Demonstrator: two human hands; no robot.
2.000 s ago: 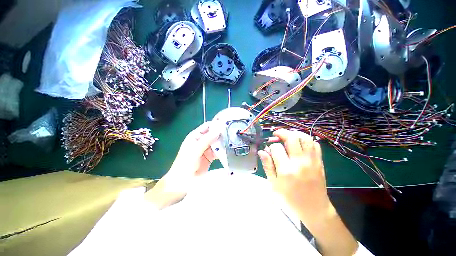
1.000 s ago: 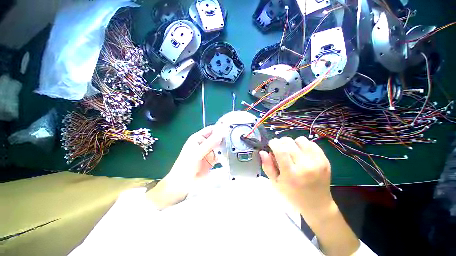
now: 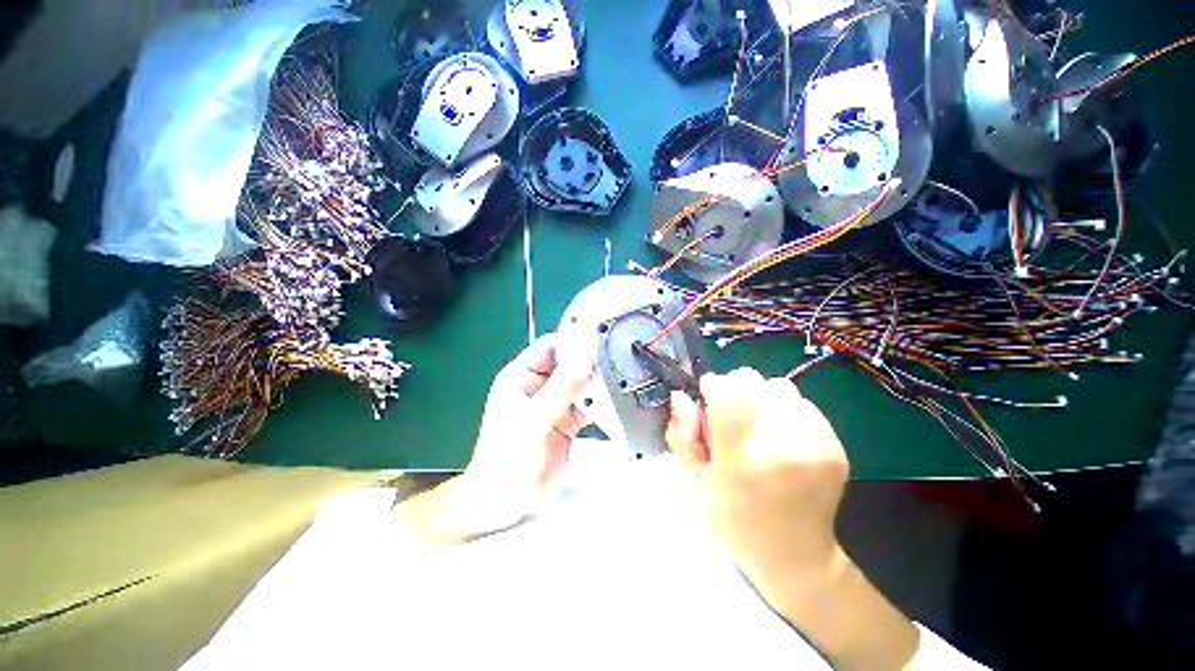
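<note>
A silver cover (image 3: pixel 616 304) is held over the bench's front edge, its round end away from me. My left hand (image 3: pixel 524 413) grips its left side. A bundle of red, yellow and white wires (image 3: pixel 773 256) rises from the hole in its disc and runs up to the right. My right hand (image 3: pixel 760 426) is closed around pliers (image 3: pixel 679 375), whose dark jaws reach the wire hole. A bit of reddish handle shows at the fingers; the rest is hidden in the hand. Whether the jaws pinch the wires is too small to tell.
Bundled harnesses (image 3: pixel 308 197) and a plastic bag (image 3: pixel 184 138) lie left. Black shells (image 3: pixel 574 164) and silver covers (image 3: pixel 469 112) lie at the back centre. Fitted units (image 3: pixel 845 144) are piled right, above a loose harness pile (image 3: pixel 970 321). A tan cardboard surface (image 3: pixel 157 524) is lower left.
The silver cover has tilted and shifted slightly in my left hand. My right hand has moved a little left and turned, with the plier jaws staying at the wire hole.
</note>
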